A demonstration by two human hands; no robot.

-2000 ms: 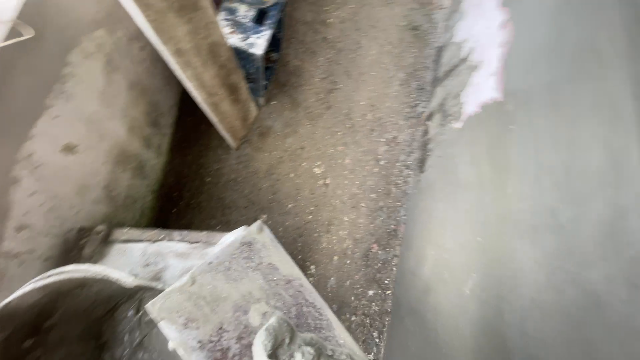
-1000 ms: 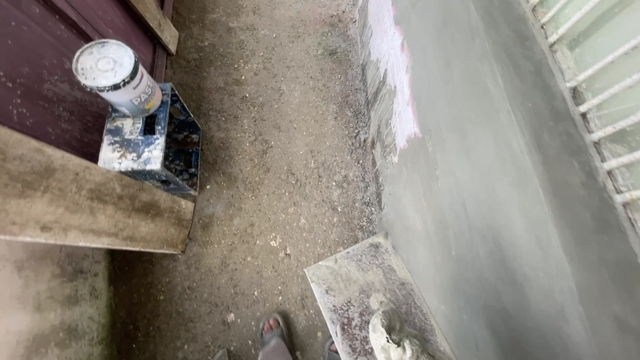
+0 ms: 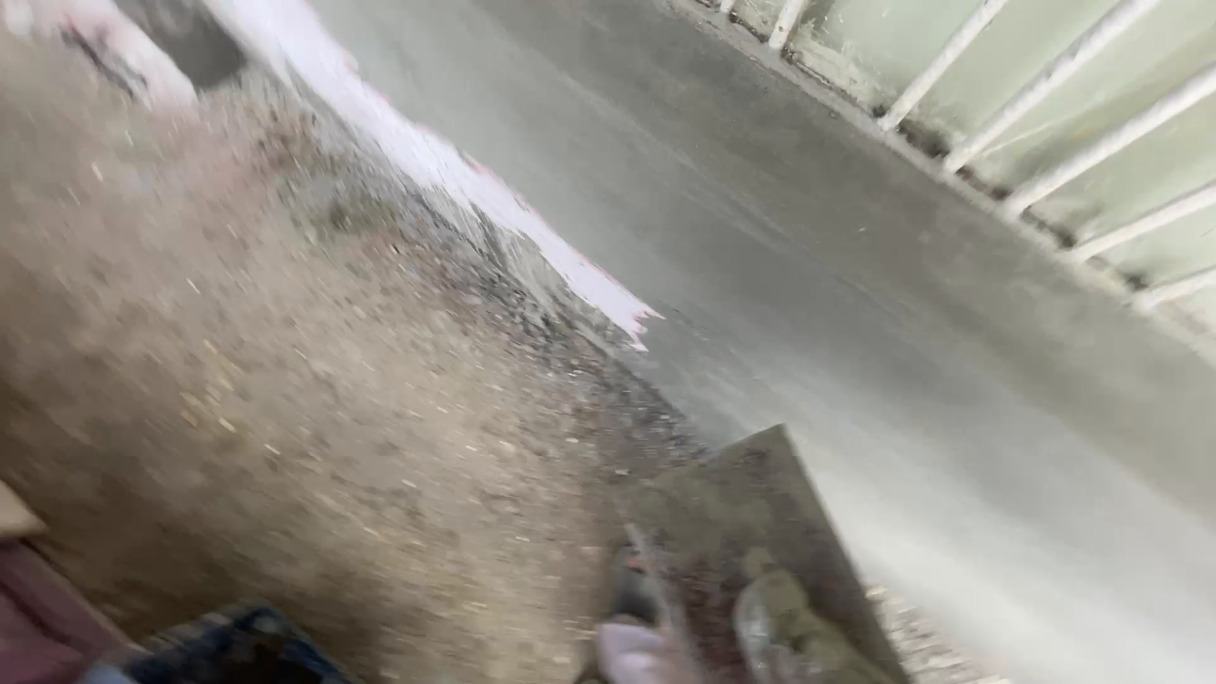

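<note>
A flat, rectangular plasterer's board (image 3: 731,513) reaches into the lower middle of the head view, bearing a blurred greyish lump that looks like wet mortar (image 3: 798,617). Neither of my hands can be made out; the board's support is hidden. To its right and above runs a low wall with smooth grey render (image 3: 741,237). Along the foot of this wall lies a ragged pinkish-white strip (image 3: 456,180) without the grey coat. Just left of the board are a blurred dark sandal (image 3: 635,579) and a pale shape at the bottom edge, perhaps part of a leg.
White metal bars (image 3: 1007,104) stand along the wall's top edge at upper right. Gritty ground (image 3: 380,380) stretches along the wall's left side. A paint-spotted blue crate (image 3: 228,651) shows at bottom left, near a board end (image 3: 14,513). Pinkish-white patches (image 3: 133,47) lie at upper left.
The view has swung strongly toward the wall and its bars. The tub on the blue crate, seen a second ago, is out of frame; the plasterer's board remains low in the view.
</note>
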